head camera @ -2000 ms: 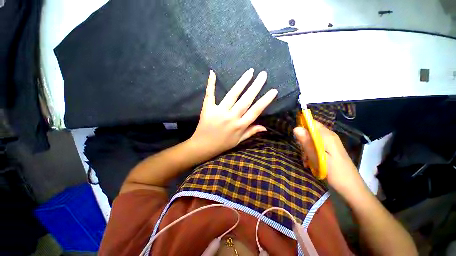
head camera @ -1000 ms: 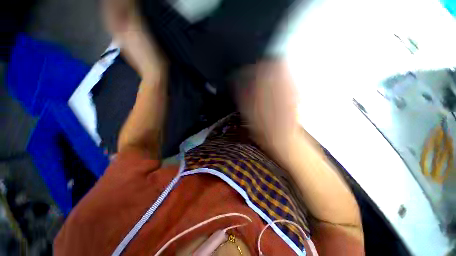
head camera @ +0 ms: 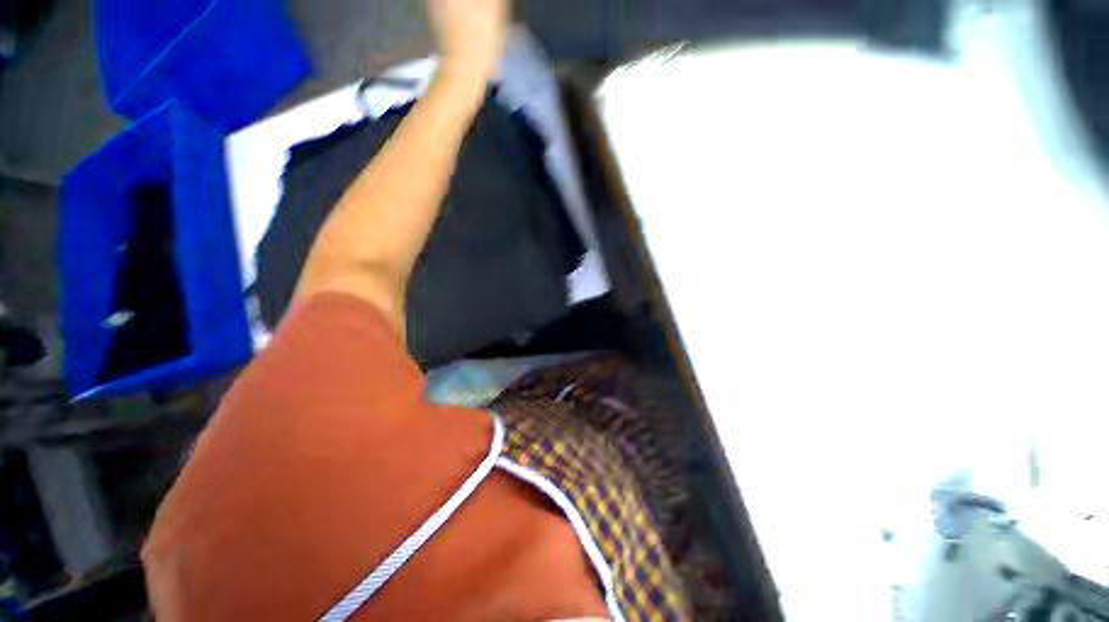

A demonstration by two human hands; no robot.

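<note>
A stack of black cut cloth panels (head camera: 487, 243) lies on a white board or sheet (head camera: 249, 164) to the left of the table. My left forearm reaches across it towards the top of the picture. My left hand (head camera: 471, 27) is blurred and cut off by the top edge, so its fingers do not show. My right hand is not in view.
The white machine table (head camera: 827, 267) fills the right side, overexposed. Part of the sewing machine (head camera: 997, 553) shows at the lower right. Two blue bins stand at the left, an upper one (head camera: 201, 55) and a lower one (head camera: 217, 255) with dark contents.
The view has swung left. The large black panel and the orange scissors have left the picture. My right hand, earlier blurred near the table edge, is gone. My left arm reaches further over the stack.
</note>
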